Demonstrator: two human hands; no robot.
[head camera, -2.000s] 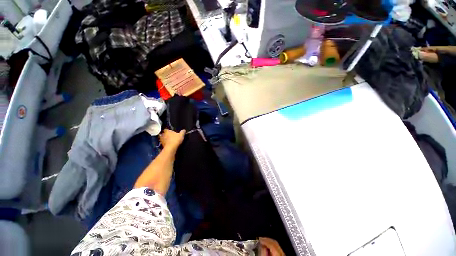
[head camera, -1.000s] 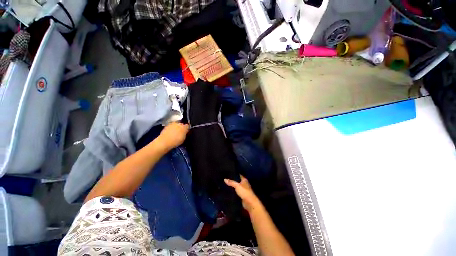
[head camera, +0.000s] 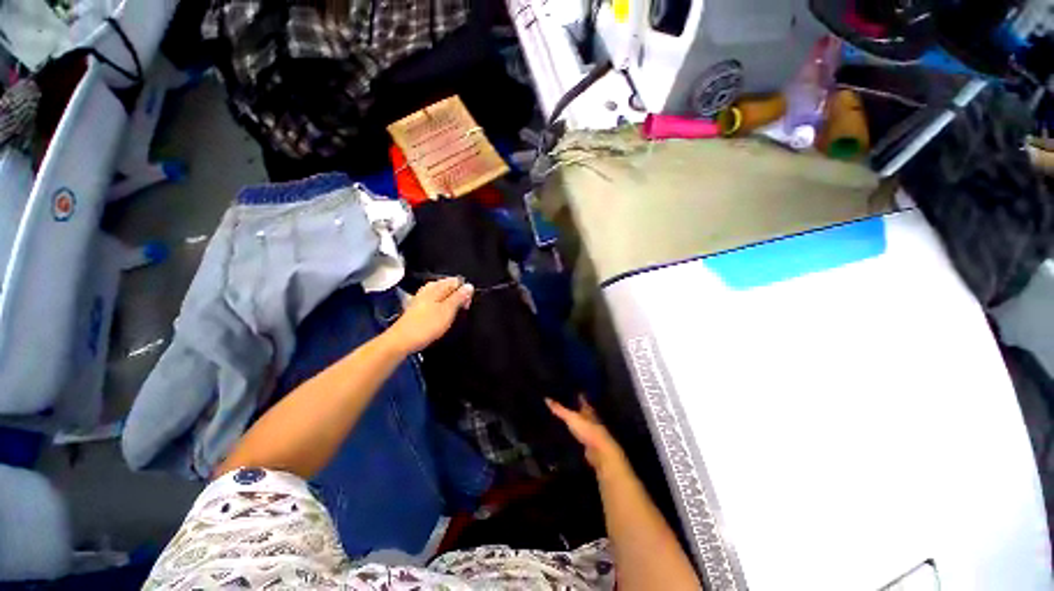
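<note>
A black fabric bundle lies left of the machine table, with a thin pale tie across it. My left hand is closed on the tie at the bundle's left side. My right hand is at the bundle's lower right, fingers apart; whether its fingertips touch the cloth cannot be told. A bit of plaid cloth shows below the black cloth. Blue denim lies under my left forearm.
Grey denim lies at left, a tan slatted piece above the bundle, plaid cloth behind. The white table is at right, with grey-green cloth, a pink cone and the machine beyond. A white panel stands far left.
My left hand has moved from the bundle's left edge onto the tie and pulls it up slightly. Plaid cloth now shows below the black cloth. My right hand has moved slightly right.
</note>
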